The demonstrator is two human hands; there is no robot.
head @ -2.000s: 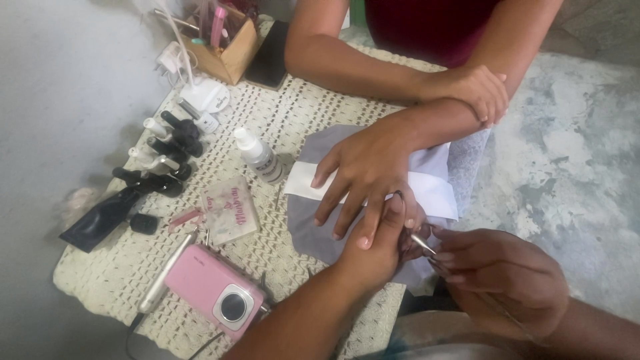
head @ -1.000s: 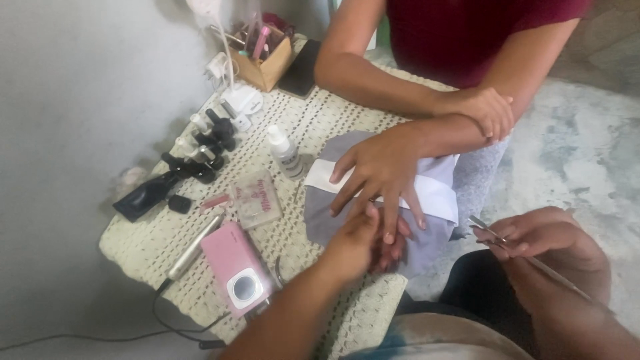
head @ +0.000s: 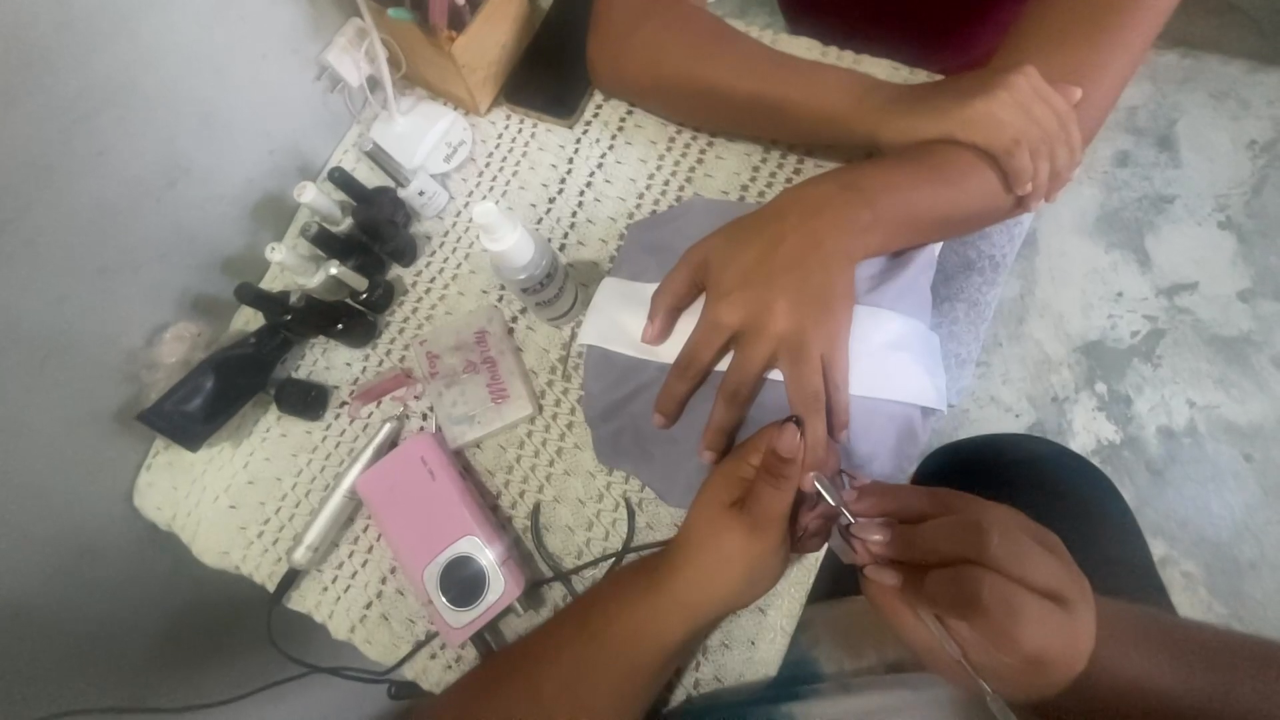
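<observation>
My left hand (head: 745, 520) grips a fingertip of the other person's hand (head: 775, 280), with its thumb on top. That hand lies palm down, fingers spread, over a grey cloth (head: 640, 420) crossed by a white strip (head: 635, 315). In my right hand (head: 985, 570) is a slim metal manicure tool (head: 833, 498), its rounded tip at the nail of the held finger. The tool's thin shaft runs back under my palm and shows again below. My left fingers are partly hidden beneath the held finger.
On the crocheted tablecloth (head: 600, 150) stand a spray bottle (head: 527, 265), several nail polish bottles (head: 345, 250) and a black tube (head: 215, 385). A pink nail drill unit (head: 440, 540), its handpiece (head: 345, 495), cables and a small square case (head: 480, 375) lie at left. A wooden box (head: 455, 55) and phone (head: 552, 60) are behind.
My right hand, apart at the right one second ago, has moved left with the tool to the held finger. My left hand now has its thumb on that fingertip.
</observation>
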